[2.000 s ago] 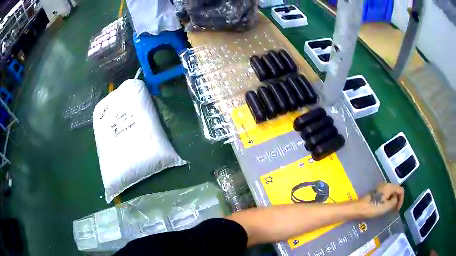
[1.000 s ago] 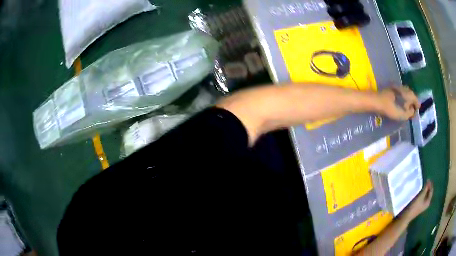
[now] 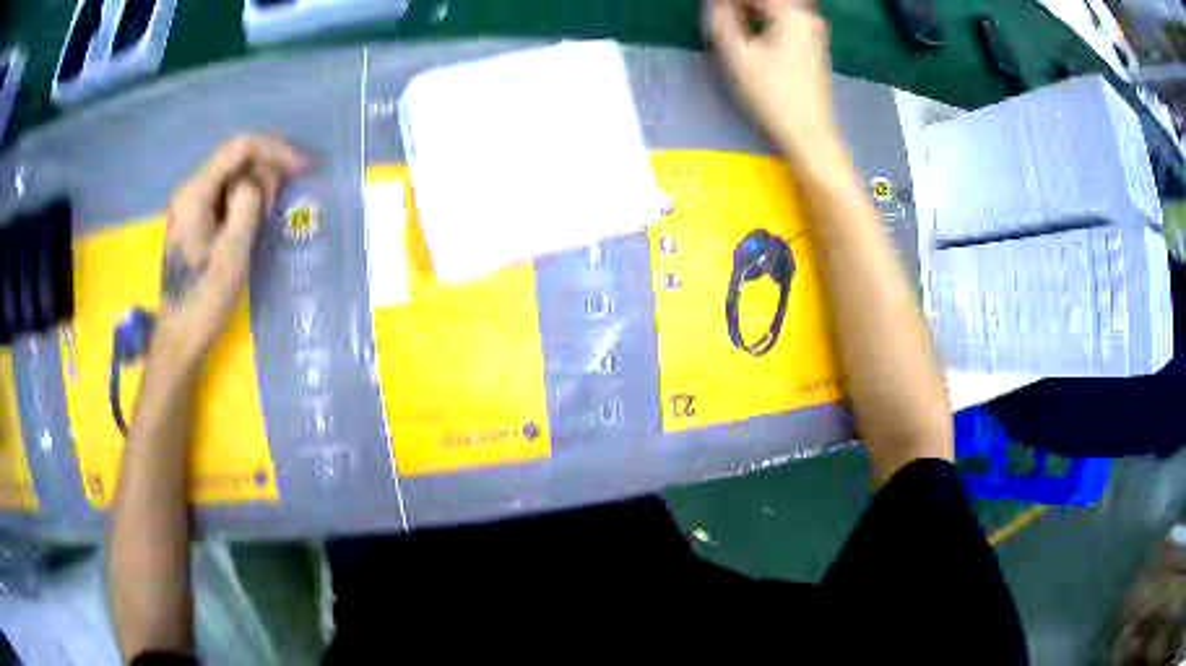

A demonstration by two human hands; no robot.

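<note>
A white tray stack (image 3: 527,163) lies on the film-covered grey-and-yellow printed cardboard (image 3: 468,377), its top washed out by glare. My left hand (image 3: 215,221) is left of the stack, above the cardboard, fingers bent and thumb apart, with nothing visible in it. My right hand (image 3: 777,65) reaches over the green belt at the top edge, right of the stack. Its fingertips are cut off and a small dark patch shows between them; I cannot tell if it holds something. A row of black units (image 3: 37,271) stands at the far left.
White trays (image 3: 115,46) stand on the belt at upper left, one cut off by the top edge. Tall nested tray stacks (image 3: 1051,234) stand at the right. Loose black parts (image 3: 999,50) lie on the belt at upper right. A blue plastic object (image 3: 1041,471) is at lower right.
The view has swung right, bringing the nested stacks in. My left hand has left the belt-side tray and is over the cardboard. My right hand has moved from beside the white stack to over the belt.
</note>
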